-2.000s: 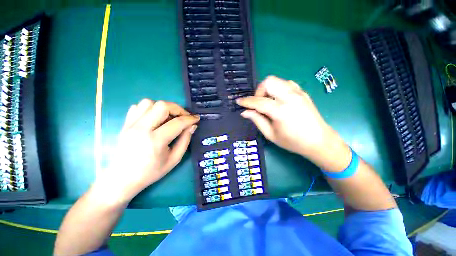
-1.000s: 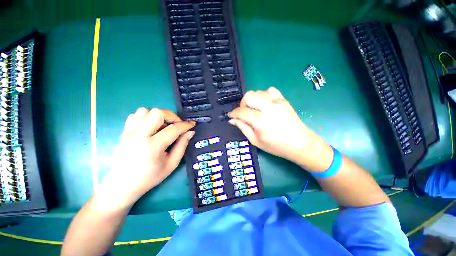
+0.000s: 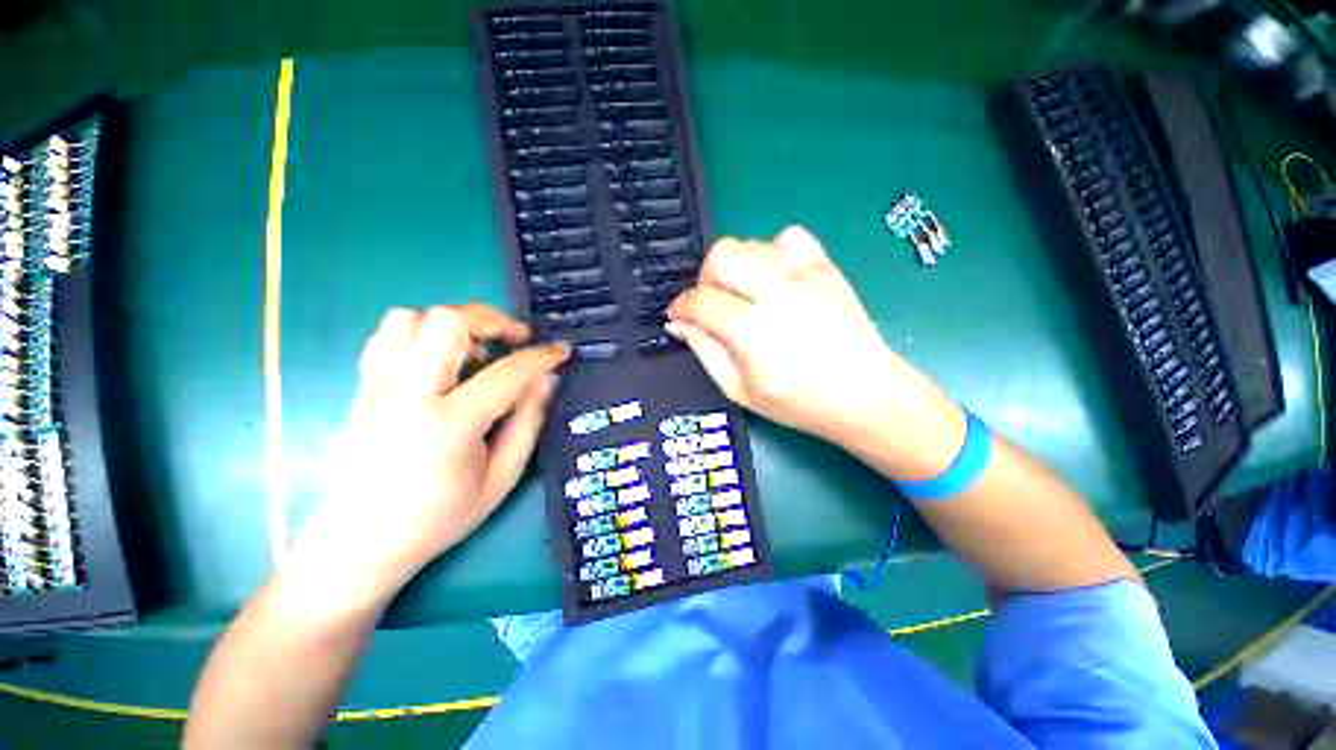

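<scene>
The slotted foam tray (image 3: 630,384) lies lengthwise in front of me. Dark black parts (image 3: 557,220) fill two columns at its far end. Bright circuit boards (image 3: 608,523) lie in two columns at its near end. My left hand (image 3: 440,425) has thumb and index tips at the left end of the nearest black part in the left column (image 3: 595,350); whether they grip it is unclear. My right hand (image 3: 784,330) has its fingertips pinched at a dark part (image 3: 654,346) at the near end of the right column; the fingers partly hide it.
A small board cluster (image 3: 917,229) lies on the green mat right of the tray. A wide board supply tray (image 3: 103,440) stands at far left. A black-part tray (image 3: 1201,476) stands at right, beside a plain dark strip (image 3: 1216,220). Blue clothing (image 3: 1289,535) shows at the right edge.
Since two seconds ago the whole view has shifted, so the trays sit further left. My right fingertips have moved slightly towards me along the tray. My left hand stays at the same part.
</scene>
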